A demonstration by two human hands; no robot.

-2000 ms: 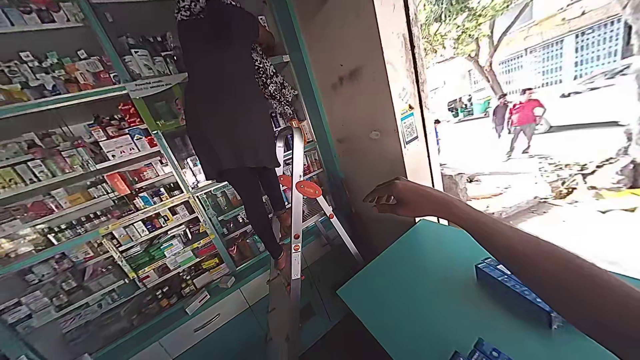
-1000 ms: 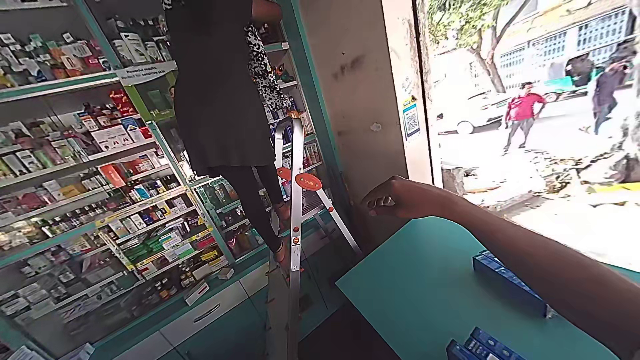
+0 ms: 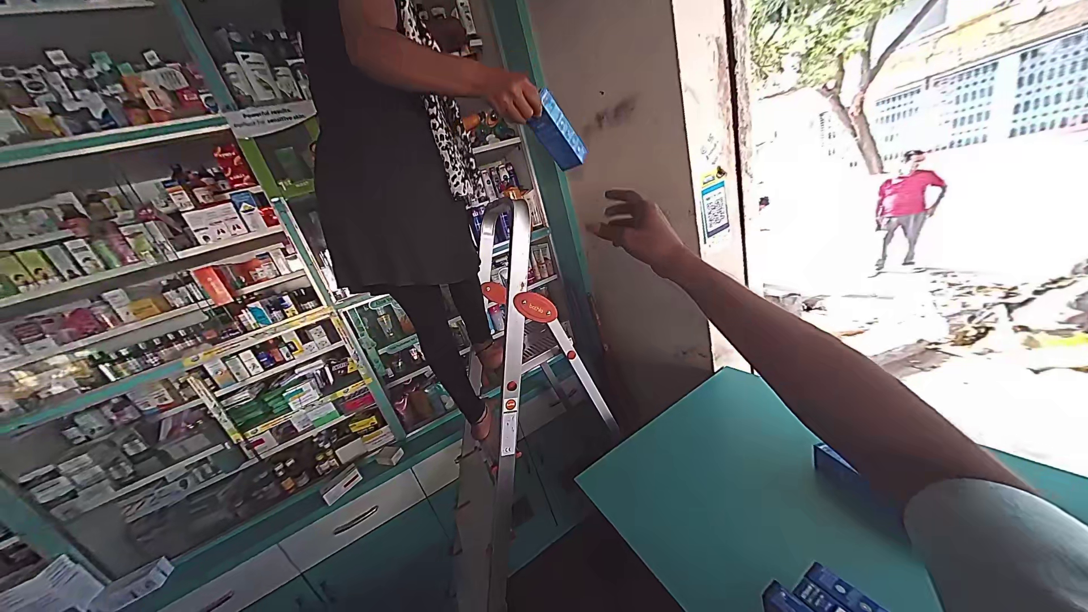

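Note:
My right hand [image 3: 642, 228] reaches up from the right edge, its fingers apart and holding nothing. Above and to its left, a person on the stepladder holds out a blue carton [image 3: 557, 129]; a gap separates the carton from my fingers. Blue cartons lie on the teal counter [image 3: 722, 493]: several at its near edge [image 3: 823, 591], and another [image 3: 833, 461] partly hidden behind my forearm. My left hand is out of view.
An aluminium stepladder [image 3: 510, 374] stands left of the counter. Behind it, shelves [image 3: 102, 280] hold many boxes and bottles above a row of drawers [image 3: 353, 520]. A wall [image 3: 629, 280] borders the doorway. Outside, a person in a red shirt [image 3: 909, 200] stands on the ground.
The person on the ladder has brought a hand down with a blue carton in it. My right hand has lifted and its fingers have spread. Outside, the second person is no longer in view.

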